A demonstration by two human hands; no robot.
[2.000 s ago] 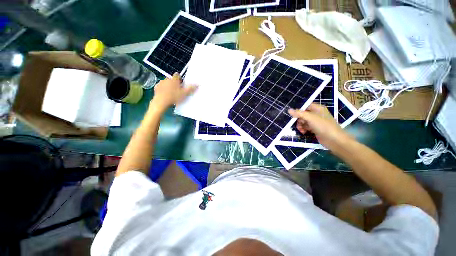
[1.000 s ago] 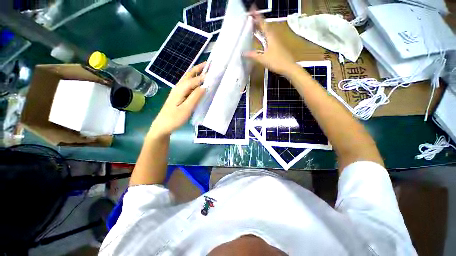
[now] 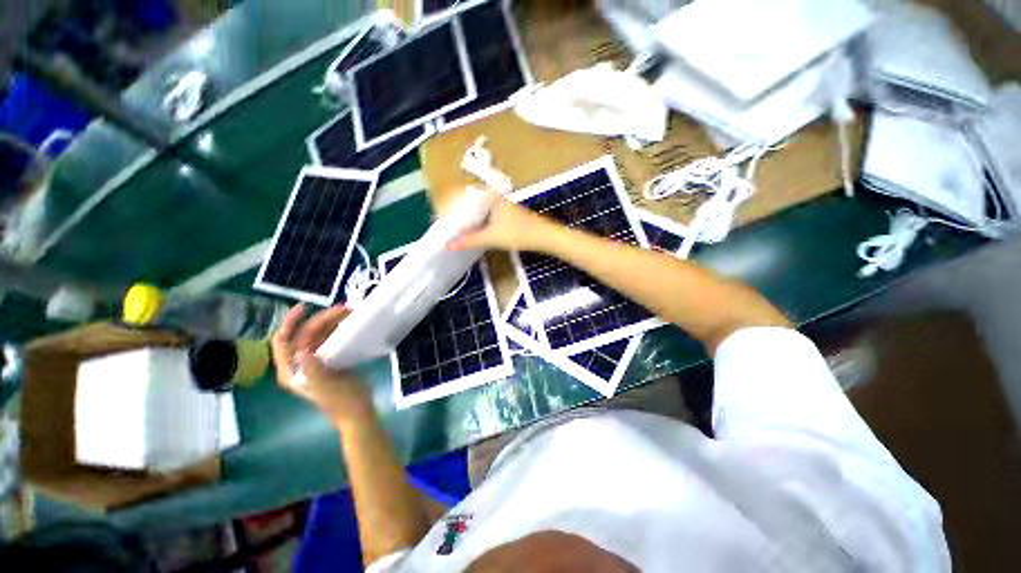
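Observation:
My left hand (image 3: pixel 319 356) and my right hand (image 3: pixel 487 224) hold a solar panel (image 3: pixel 397 293) by its opposite ends, above the bench. It is tilted nearly edge-on, its white side showing; whether the white sheet is against it I cannot tell. Below it lies a solar panel (image 3: pixel 450 356), face up. Another face-up panel (image 3: pixel 577 257) lies to the right, over a further panel (image 3: pixel 605 360) whose corner sticks out. White cable (image 3: pixel 484 166) shows beyond my right hand. More panels lie at the back left, one of them (image 3: pixel 317 233) near the held panel.
A stack of white-backed panels (image 3: pixel 756 50) stands at the back right with bundled cables (image 3: pixel 717 190). A crumpled white cloth (image 3: pixel 593 103) lies on the cardboard sheet (image 3: pixel 784 185). At left are an open carton (image 3: pixel 50 420) with white sheets (image 3: pixel 140 409), a dark-lidded cup (image 3: pixel 215 364) and a yellow cap (image 3: pixel 142 303).
The face-up panel my right hand held and the white sheet have left their spots. Both hands now hold a tilted white-sided panel lower and further left. The view has turned.

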